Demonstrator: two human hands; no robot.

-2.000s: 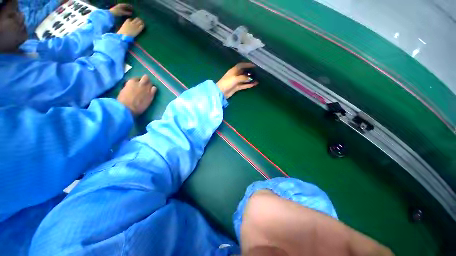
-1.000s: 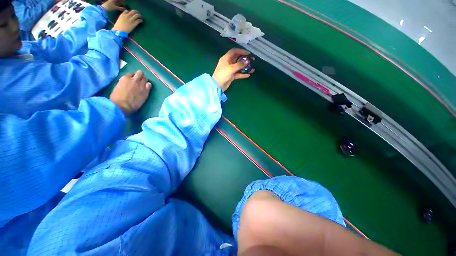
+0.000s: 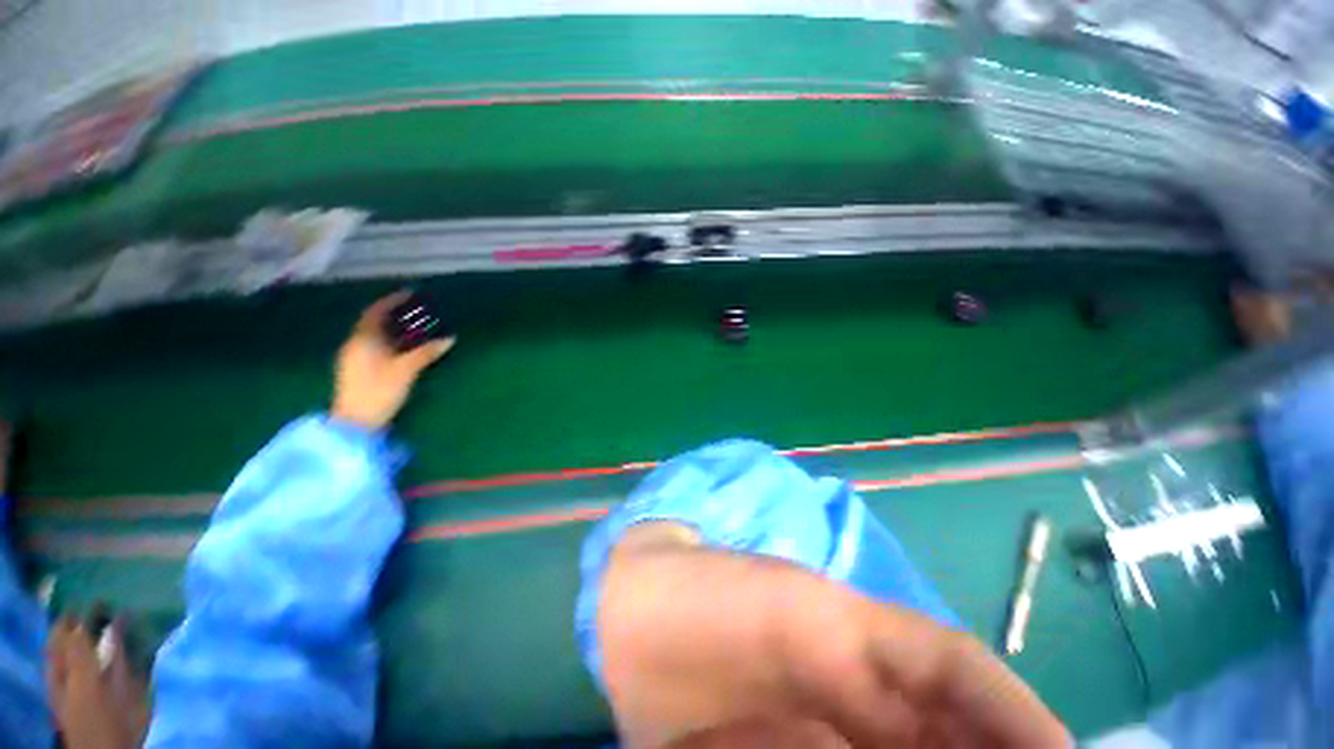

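My left hand [image 3: 383, 366] is over the green conveyor belt [image 3: 585, 403] at the left, its thumb and fingers around a round black unit [image 3: 414, 321]. Another round black unit [image 3: 735, 324] lies on the belt near the middle, and a further one [image 3: 966, 307] lies to its right. My right hand [image 3: 805, 659] is large and blurred at the bottom centre, close to the camera. Its fingers point to the lower right and are cut off by the lower edge, so what it holds, if anything, cannot be seen.
An aluminium rail [image 3: 863, 231] runs behind, bearing two black blocks [image 3: 711, 234], a pink marker [image 3: 556, 253] and whitish bundles [image 3: 300, 245]. A pale stick [image 3: 1029, 582] and white branching piece [image 3: 1188, 530] lie right. Neighbours' hands [image 3: 91, 680] show at both sides.
The view has turned right, levelling the rail and bringing in the right side of the bench. My left hand still holds the round unit, now further left in view.
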